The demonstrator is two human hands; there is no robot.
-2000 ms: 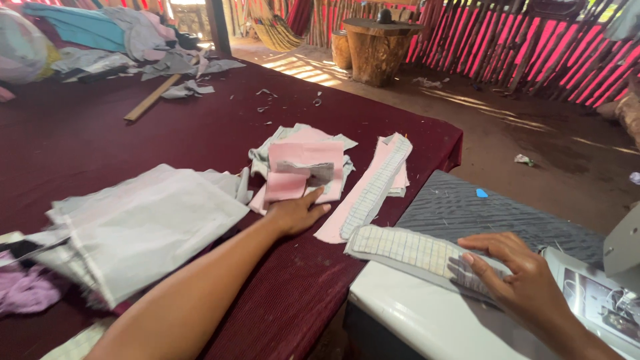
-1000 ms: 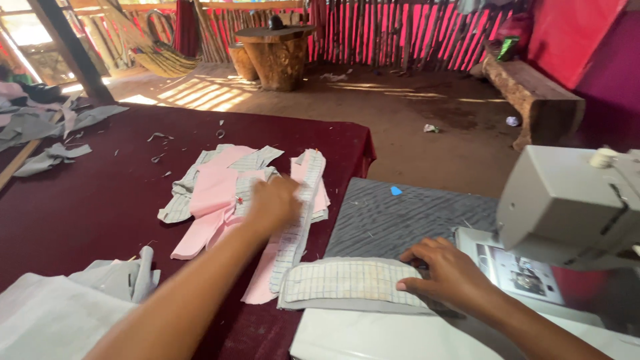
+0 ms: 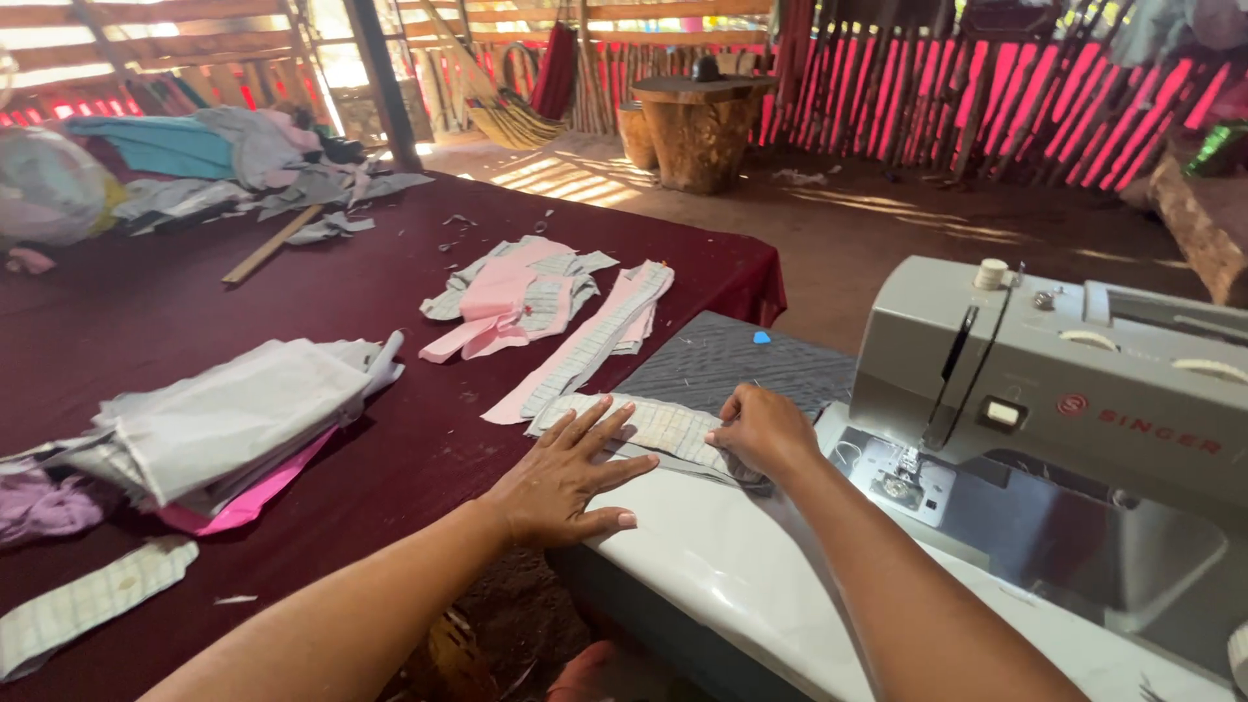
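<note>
A striped cream fabric strip (image 3: 668,429) with grey cloth under it lies across the near corner of the white sewing table (image 3: 721,556). My left hand (image 3: 575,468) rests on the strip's left end, fingers spread, gripping nothing. At its right end my right hand (image 3: 765,427) pinches the strip's edge between thumb and fingers. Just beyond lie a pink and striped strip stack (image 3: 604,341) and a pile of pink and striped pieces (image 3: 517,297), both on the maroon cloth-covered table (image 3: 390,263). To the right stands a Singer sewing machine (image 3: 1053,390).
White fabric pieces (image 3: 234,409) over pink cloth lie at left, with another striped strip (image 3: 97,600) nearer me. A wooden stick (image 3: 273,244) and heaped cloths (image 3: 234,156) are farther back. Dark quilted fabric (image 3: 751,366) lies behind my right hand, bearing a small blue piece (image 3: 761,337).
My left hand has moved from the pink and striped pieces to the left end of the cream strip. My right hand, earlier laid over the strip, now pinches its right end.
</note>
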